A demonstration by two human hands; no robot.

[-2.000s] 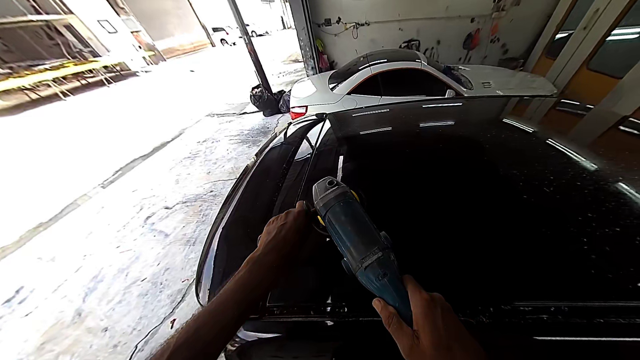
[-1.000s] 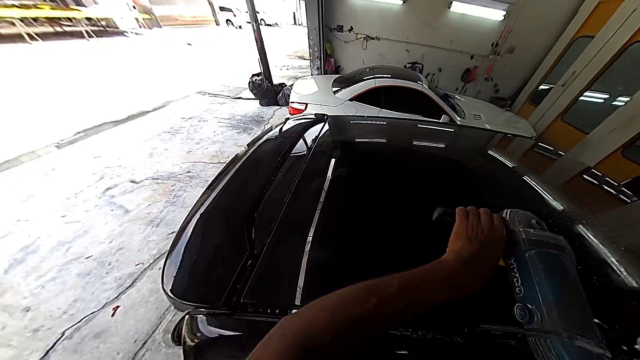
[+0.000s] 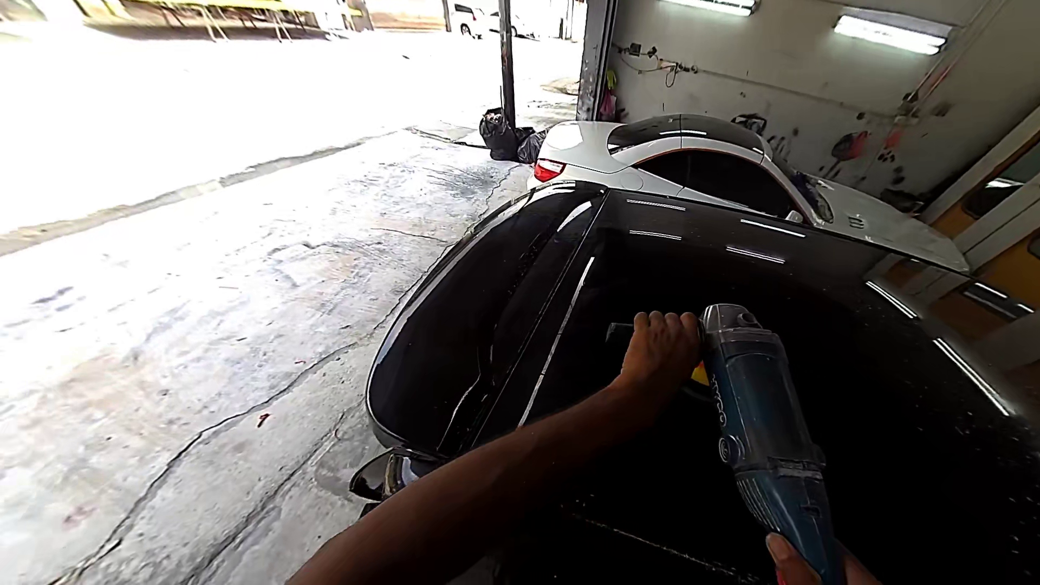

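A blue rotary polisher [image 3: 760, 398] with a grey metal head lies over the glossy black car roof [image 3: 650, 276]. My left hand [image 3: 662, 345] is closed around the black side handle [image 3: 619, 331], which sticks out to the left of the head. At the bottom edge, my right hand [image 3: 800, 561] grips the rear of the polisher body; it is only partly in view. A bit of yellow shows under the head, beside my left hand; the rest of the pad is hidden. Light strips reflect in the black paint.
Behind the black car stands a white car [image 3: 585, 146] with a dark roof. Black garbage bags [image 3: 500, 136] sit by a metal post [image 3: 507, 65]. Cracked concrete floor [image 3: 203, 325] runs along the left. Orange-and-white framed panels [image 3: 1007, 203] are at the right.
The polisher and both hands were near the roof's left edge two seconds ago, moved far right by one second ago, and have since come partly back left. The right hand has come back into view.
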